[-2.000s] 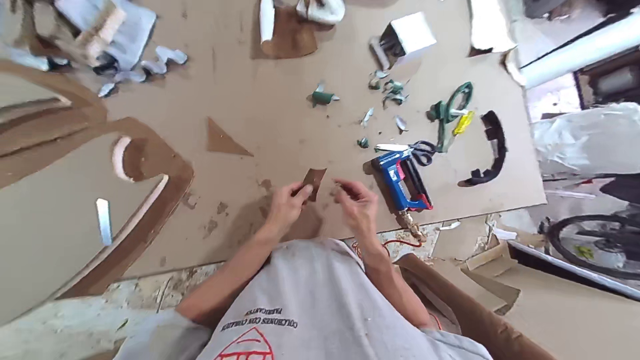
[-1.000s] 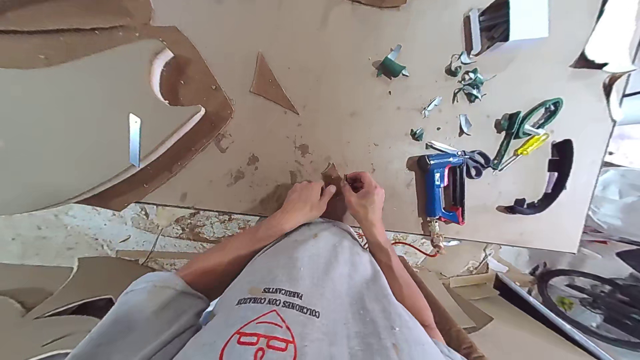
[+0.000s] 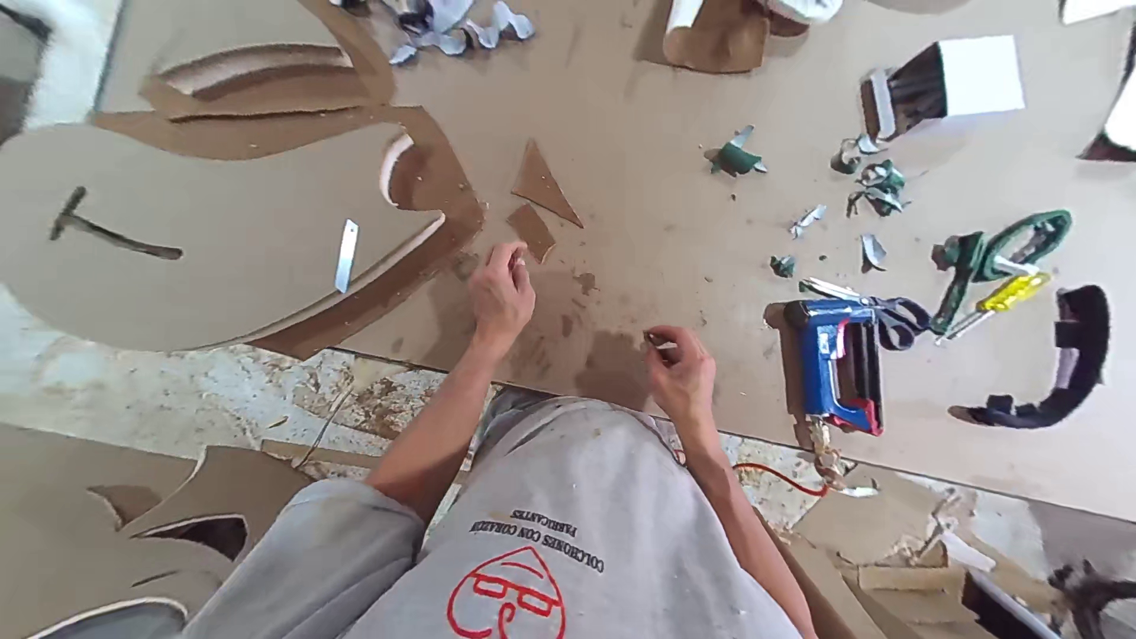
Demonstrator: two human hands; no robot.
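Note:
My left hand [image 3: 503, 293] is at the near edge of a small brown four-sided piece [image 3: 532, 232] on the table; whether the fingertips still grip it I cannot tell. Just beyond that piece lies a brown triangular offcut [image 3: 545, 185]. My right hand [image 3: 682, 368], over the front of the table, pinches a small dark object [image 3: 657, 339] between thumb and fingers; its kind is too small to tell. To the right of that hand lies a blue pneumatic staple gun [image 3: 825, 359] with a brass fitting, against black-handled scissors [image 3: 898, 321].
A yellow-handled screwdriver [image 3: 1016, 291], a green strap [image 3: 1052, 232], a black curved band [image 3: 1084, 355] and a white open box [image 3: 981, 78] lie right. Green scraps [image 3: 737, 158] are scattered beyond. Large cut board panels [image 3: 222, 231] bearing a hammer [image 3: 115, 232] and a metal strip [image 3: 347, 256] cover the left.
My hands, close together before, are now apart, the left one farther left. The brown four-sided piece, earlier at my hands, now lies beside the triangular offcut.

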